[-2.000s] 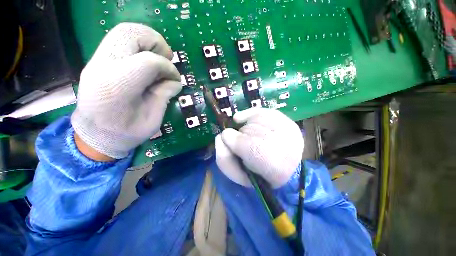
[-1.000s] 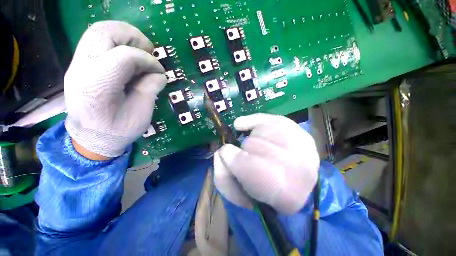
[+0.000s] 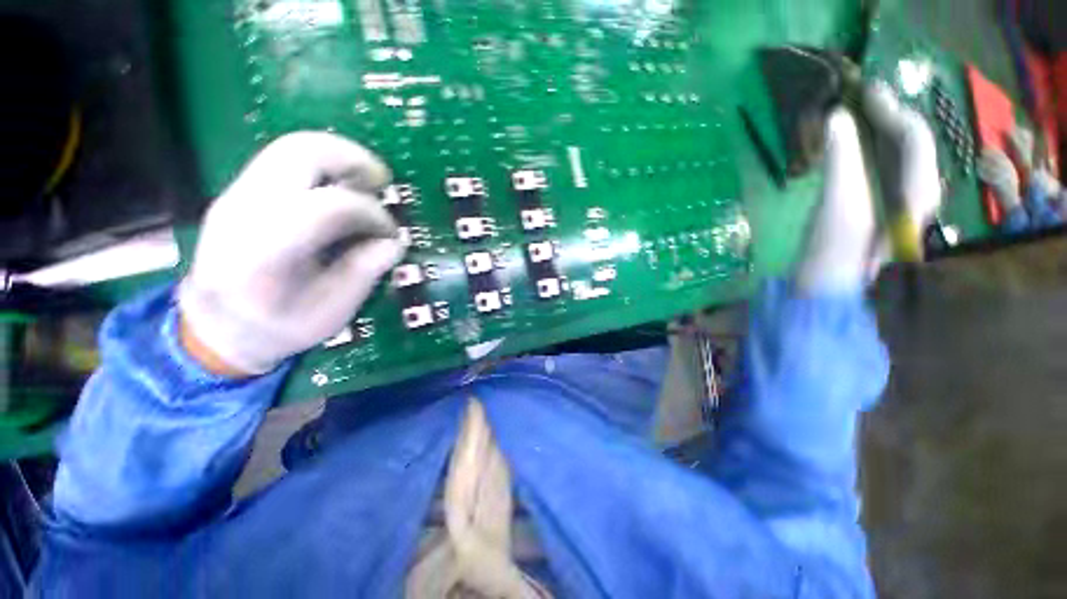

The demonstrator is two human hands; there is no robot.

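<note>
The large green circuit board (image 3: 655, 217) lies in front of me, with columns of black power transistors (image 3: 474, 227) with silver tabs. My left hand (image 3: 293, 252), in a white knit glove, is over the board's left part with thumb and index finger pinched together; whether solder wire is between them cannot be made out. My right hand (image 3: 872, 193), gloved and blurred, is right of the board at the dark iron stand (image 3: 807, 100). It holds the soldering iron, whose yellow band (image 3: 904, 236) shows below the fingers. The iron's tip is hidden at the stand.
A thin dark stick (image 3: 762, 146) lies left of the stand. At the far right are a red tray (image 3: 990, 115) and another person's gloved hands (image 3: 1002, 178). A dark round device (image 3: 47, 129) is at the left. The green mat's front edge runs below the board.
My right hand has moved with the iron from the transistors to the stand at the right. The view has shifted, showing more of the board's far part. My left hand stays pinched over the board.
</note>
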